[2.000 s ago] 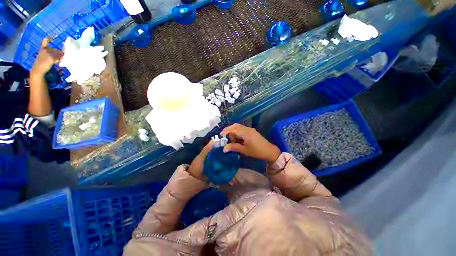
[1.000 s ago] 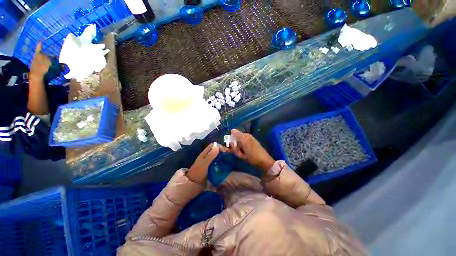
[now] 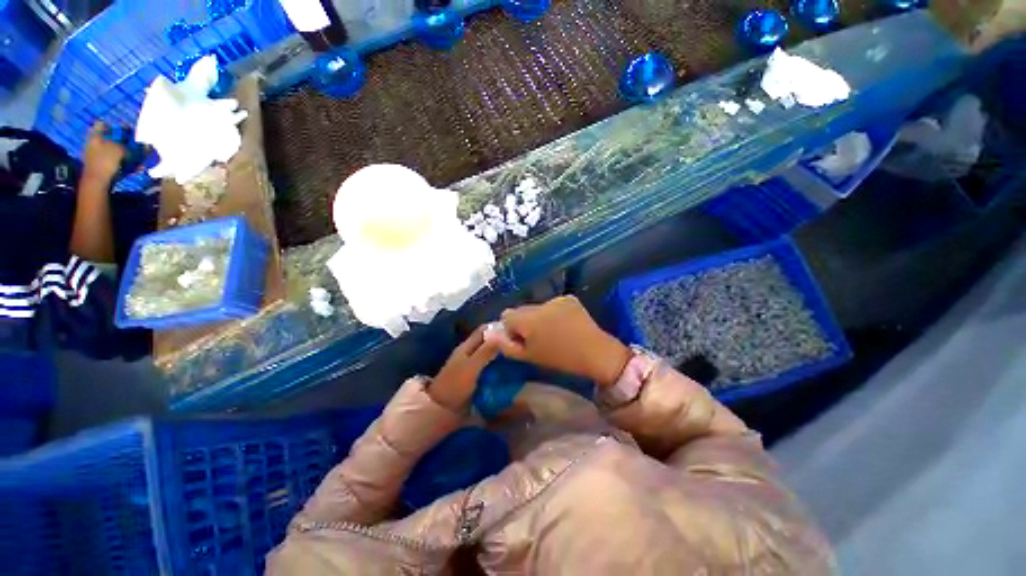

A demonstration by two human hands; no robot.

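Observation:
My left hand holds a translucent blue shell in front of my chest. My right hand is closed over the top of the shell, against a small white fitting. The fingers partly hide the fitting and the shell. Another blue piece lies in my lap, partly covered by my sleeve. A pile of small white fittings lies on the rail beside a round white tub with a white cloth around it.
The mesh belt carries several blue pieces. A blue parts tray sits on the side board. A blue floor bin of small pieces stands at the right, a blue crate at the lower left. A co-worker's hand is at the left.
My right hand has come down onto the shell, and the white piece seen in its fingertips is now mostly covered. The blue pieces on the belt have shifted slightly right. The co-worker's hand moved.

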